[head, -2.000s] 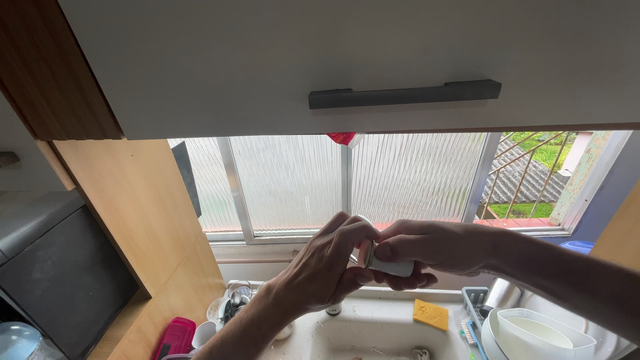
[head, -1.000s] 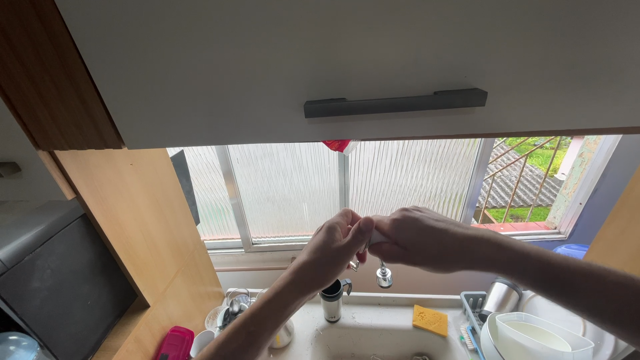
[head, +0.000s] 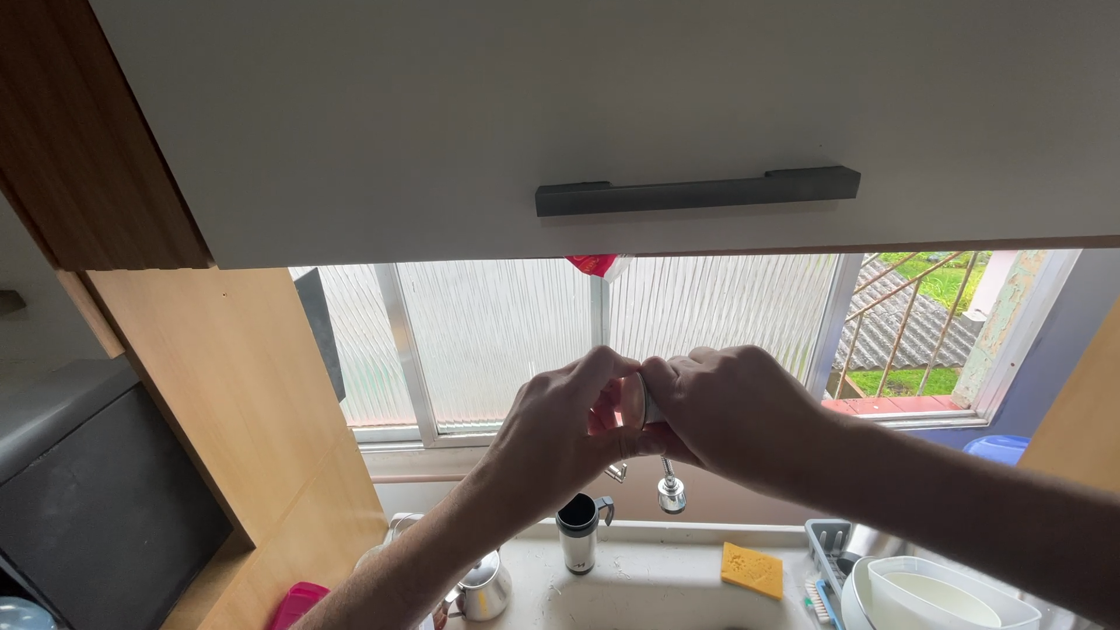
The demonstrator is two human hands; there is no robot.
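Observation:
Both hands are raised above the sink, in front of the window. My left hand (head: 577, 411) and my right hand (head: 717, 394) grip a small round object (head: 646, 402) with a pale face and a metallic rim. It is held on edge between them, mostly hidden by the fingers, so its kind cannot be told. Behind and below the hands hangs a chrome faucet head (head: 671, 495) on a flexible neck. A steel travel mug (head: 578, 547) with a black rim and handle stands upright at the back of the sink (head: 647, 604), its top uncovered.
A white cabinet door with a dark handle (head: 697, 191) spans the space overhead. An orange sponge (head: 752, 570) lies on the sink ledge. Right of it are a gray dish rack (head: 827, 538) and white bowls (head: 945, 591). A metal pot (head: 481, 591) and a pink container (head: 297, 605) are at left.
Both hands have stayed together above the sink while turning the small object between them. The travel mug and faucet head, hidden behind the hands at first, now show.

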